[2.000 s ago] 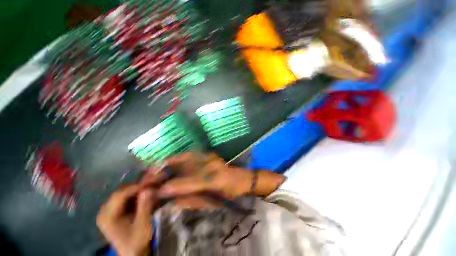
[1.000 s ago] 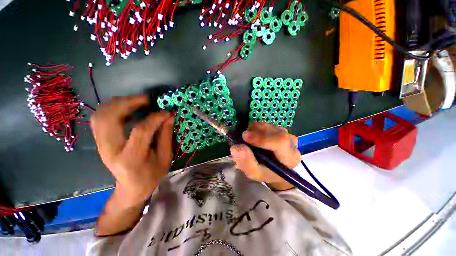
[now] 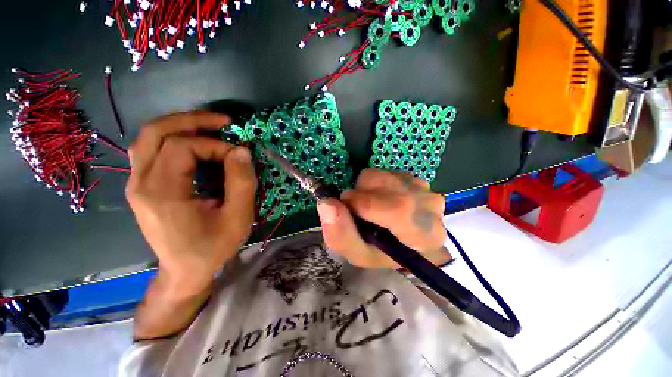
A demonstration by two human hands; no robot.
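My right hand point(image 3: 390, 213) holds the black soldering iron point(image 3: 416, 261) like a pen. The iron's tip is at the upper left part of the green PCB panel point(image 3: 309, 147), which has some red wires at its lower left. My left hand point(image 3: 188, 191) is at the panel's left edge, thumb and fingertips near the corner rings. A lead seems to be between its fingertips, but the fingers mostly hide it. A loose pile of red leads with white ends point(image 3: 51, 136) lies to the left. A bare PCB panel point(image 3: 413, 140) lies to the right.
Wired boards with red leads point(image 3: 177, 22) lie at the far side, beside more green rings point(image 3: 409, 26). The orange solder station point(image 3: 553, 66) stands at the right, with a small cardboard box point(image 3: 626, 151) beside it. A red plastic stool point(image 3: 549, 202) is beyond the blue bench edge.
Since one second ago, the view has shifted slightly. My left fingers have closed in at the panel's upper left corner. The iron's tip stays on the panel's upper left part.
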